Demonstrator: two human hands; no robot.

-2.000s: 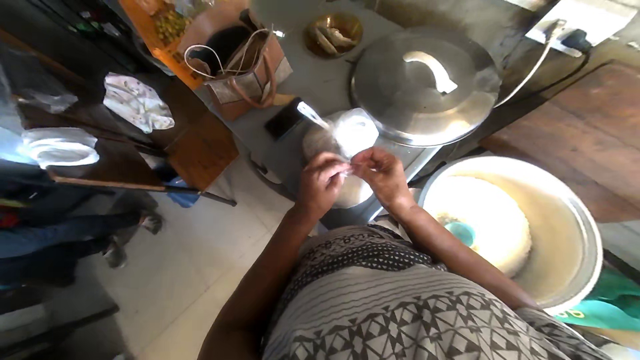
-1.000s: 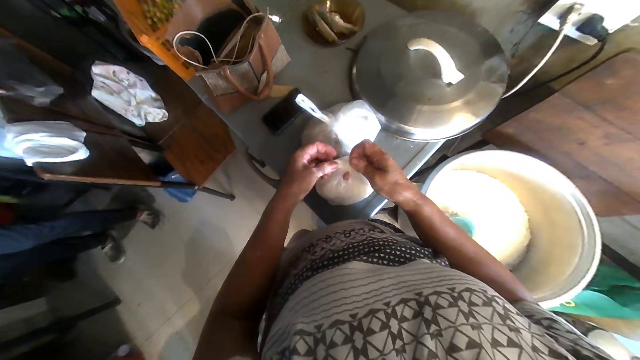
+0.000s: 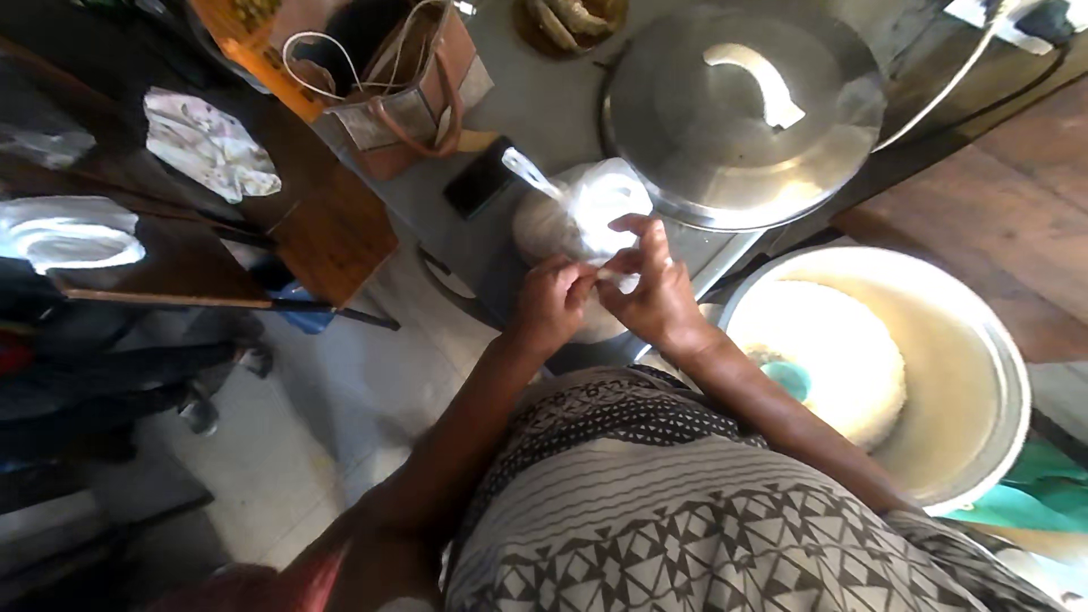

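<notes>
Both my hands meet over the near edge of a grey table. My left hand (image 3: pixel 552 302) pinches the gathered top of a clear plastic bag (image 3: pixel 599 327), whose rounded body lies mostly hidden beneath the hands. Thumb and fingers of my right hand (image 3: pixel 654 289) hold the same gathered plastic from the other side. Just beyond them sits a second filled plastic bag (image 3: pixel 540 223), with white, shiny plastic (image 3: pixel 610 200) at its right. The handle of a light-coloured utensil (image 3: pixel 531 172) sticks out above it. What the bags contain is not clear.
A dark phone (image 3: pixel 480 178) and a handbag (image 3: pixel 399 102) lie beyond the bags. At the back right is a large metal lid (image 3: pixel 739 110); a big pot (image 3: pixel 969 374) holding white food and a green cup (image 3: pixel 786 380) stands at the right. A person's legs (image 3: pixel 127 374) show at the left.
My hands were apart above the near bag one second ago; now they have come together on its gathered top.
</notes>
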